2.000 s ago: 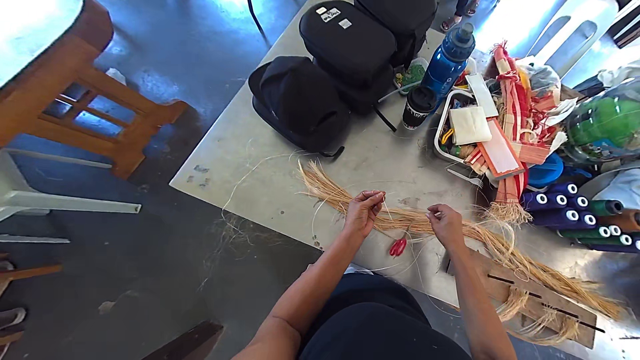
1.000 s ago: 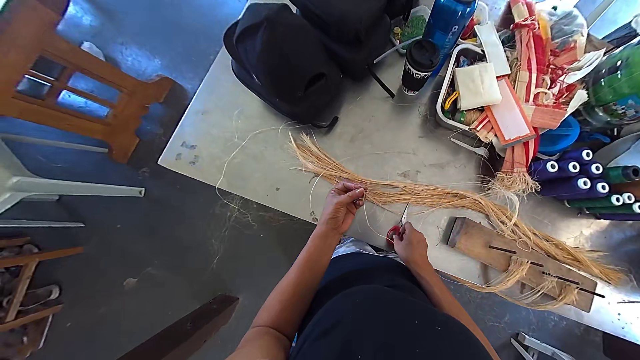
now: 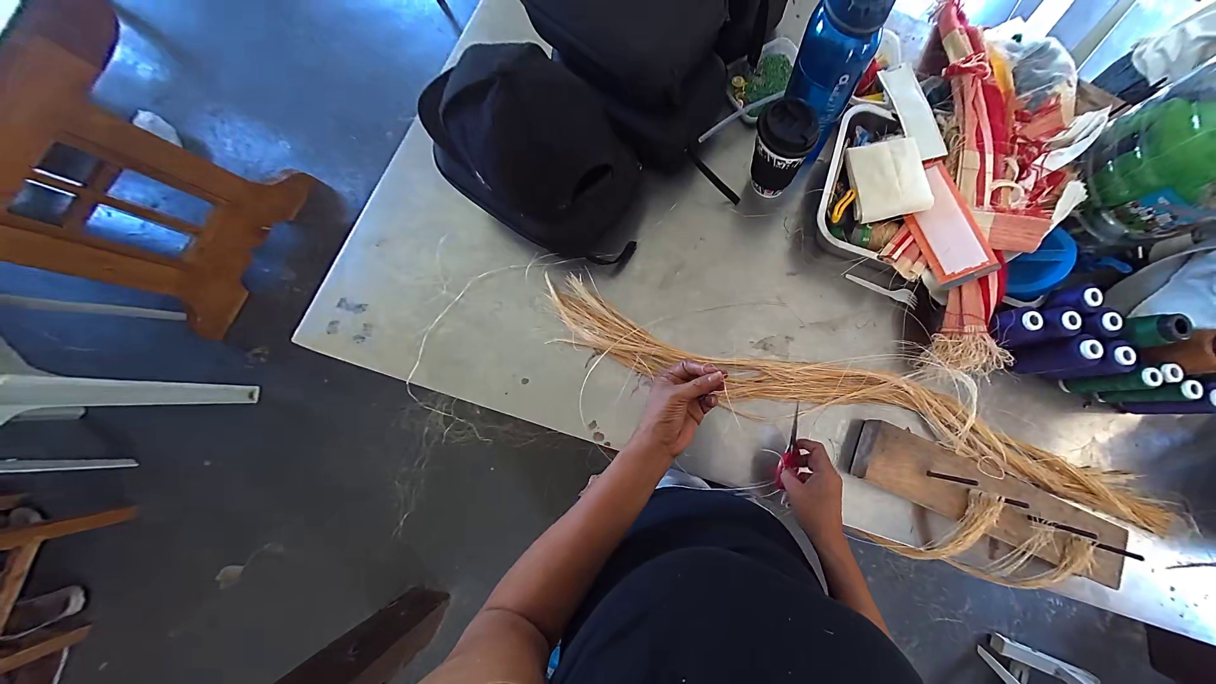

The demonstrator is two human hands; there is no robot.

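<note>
My left hand point(image 3: 681, 404) pinches a thin pale strand between thumb and fingers, just over a long bundle of straw-coloured plant fibres point(image 3: 836, 382) lying across the table. In my right hand point(image 3: 814, 483), near the table's front edge, are small red-handled scissors point(image 3: 791, 446), with the blades pointing away from my body. Whether the blades are parted is too small to tell. Right of that hand lies a wooden board point(image 3: 912, 470) with dark slots or rods, and fibre tufts point(image 3: 983, 518) hang over it.
A black cap point(image 3: 532, 142) and dark bags point(image 3: 646, 66) stand at the back of the table point(image 3: 408, 294). Further right are a lidded cup point(image 3: 784, 142), a blue bottle point(image 3: 836, 66), a filled tray point(image 3: 828, 204) and thread spools point(image 3: 1054, 342). A wooden chair point(image 3: 142, 161) stands left.
The red scissors lay on the table by the fibres two seconds ago; my right hand has taken hold of them and moved nearer my body. My left hand stays by the bundle.
</note>
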